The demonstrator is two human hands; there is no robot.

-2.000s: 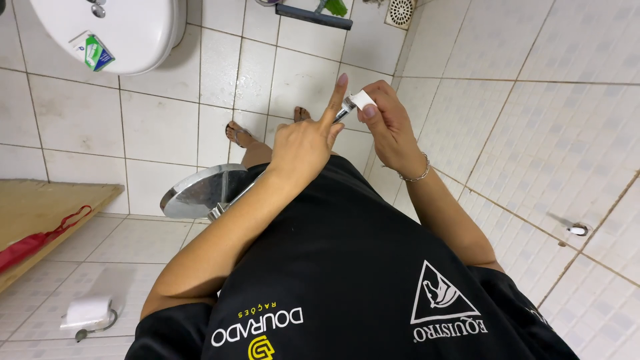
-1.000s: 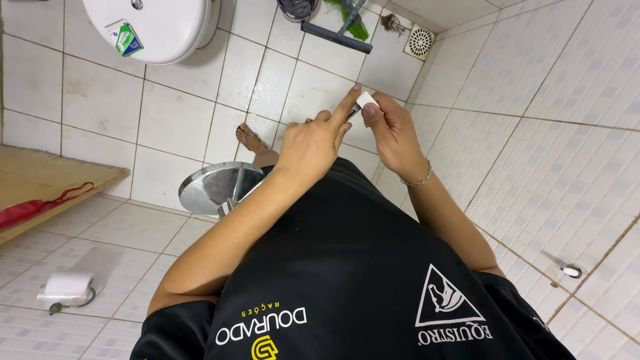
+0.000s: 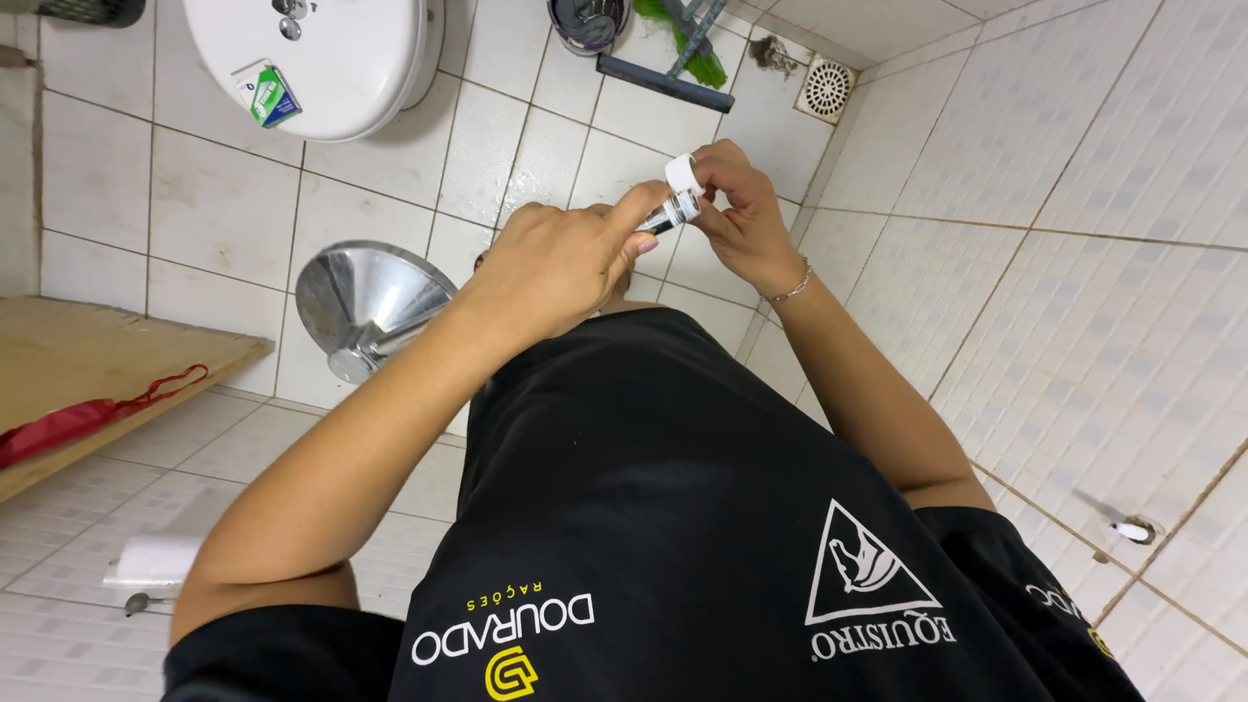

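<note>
My left hand [image 3: 575, 258] grips a slim dark tube [image 3: 668, 212] with white bands and small print between its thumb and fingers. The tube slants up to the right. My right hand [image 3: 736, 210] meets its upper end, with its fingers bent around that end. A short white curved piece [image 3: 684, 174] sits at my right fingertips, beside the tube's end; whether it is a cap or a strip I cannot tell. Part of the tube is hidden in my left hand. A chain bracelet circles my right wrist.
A white toilet [image 3: 322, 78] with a green and blue packet [image 3: 268, 95] on it is at upper left. A squeegee [image 3: 668, 83], a bucket [image 3: 588, 21] and a floor drain [image 3: 827, 90] lie ahead. A metal cone-shaped fixture [image 3: 366, 292] and a wooden shelf [image 3: 107, 341] are left.
My left index finger, raised two seconds ago, is now bent against the tube. More of the tube's banded end shows between my hands. The view has shifted and shows more floor ahead.
</note>
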